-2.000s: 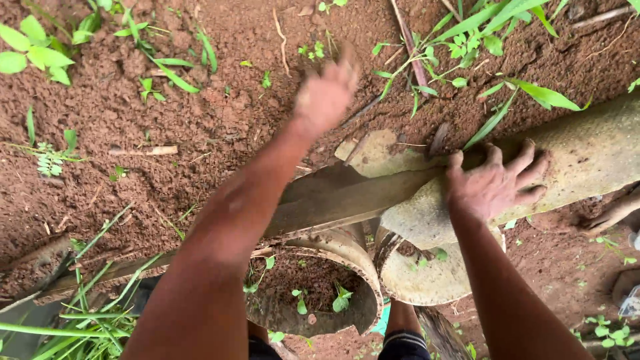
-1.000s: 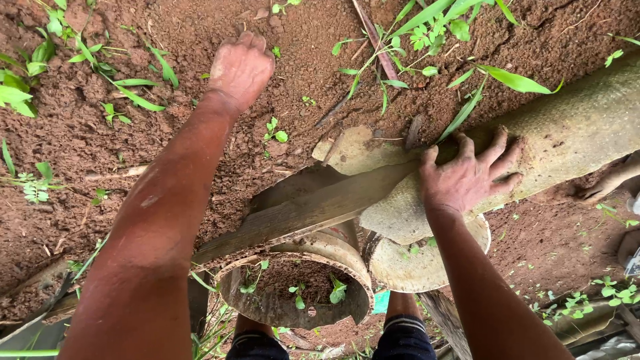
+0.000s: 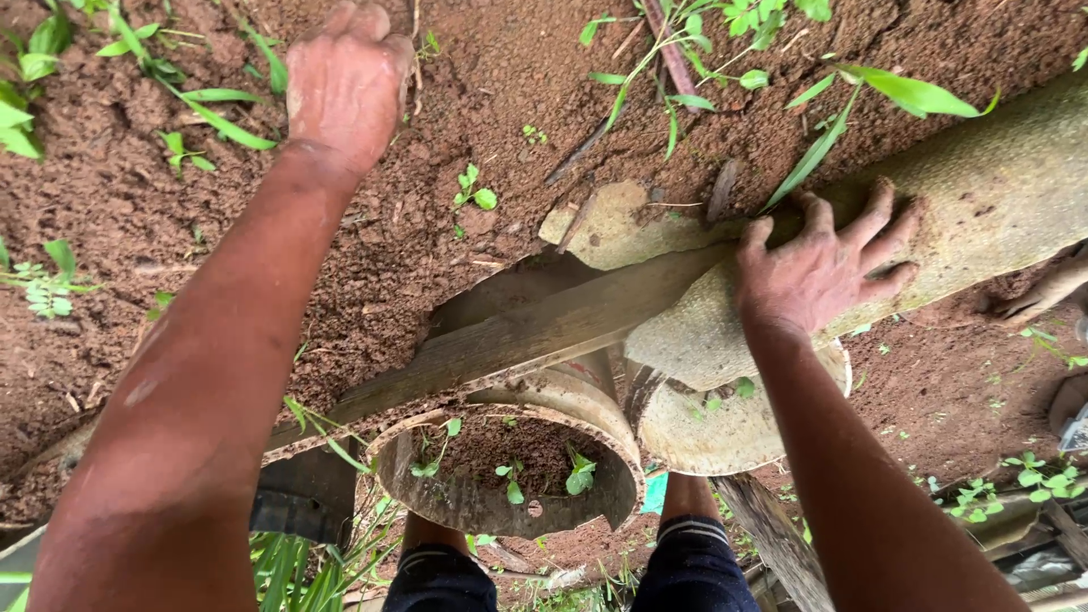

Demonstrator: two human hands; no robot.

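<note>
My left hand [image 3: 348, 85] is at the upper left over the reddish-brown soil [image 3: 357, 246], back up, with its fingers curled and their tips hidden. A thin root or twig [image 3: 416, 51] lies beside it. My right hand [image 3: 820, 255] rests palm down, fingers spread, on a rough, curved grey-beige sheet or pipe [image 3: 977, 187] at the right. From under its broken edge a weathered board [image 3: 544, 327] slants down left along the soil. Below the board stands a round, broken-rimmed container [image 3: 633, 476] with soil and small seedlings [image 3: 580, 473] inside.
Beside the container is a second round piece [image 3: 714, 433] with a pale top. My legs, in dark shorts [image 3: 693, 569], are below. Grass [image 3: 289, 569] grows at lower left, weeds [image 3: 680, 51] at the top. An old wooden log [image 3: 773, 535] lies lower right; part of a limb [image 3: 1045, 293] shows at the right edge.
My left hand has moved left over the soil, away from my right hand; its fingers, spread and blurred two seconds ago, are curled now. My right hand stays on the curved piece.
</note>
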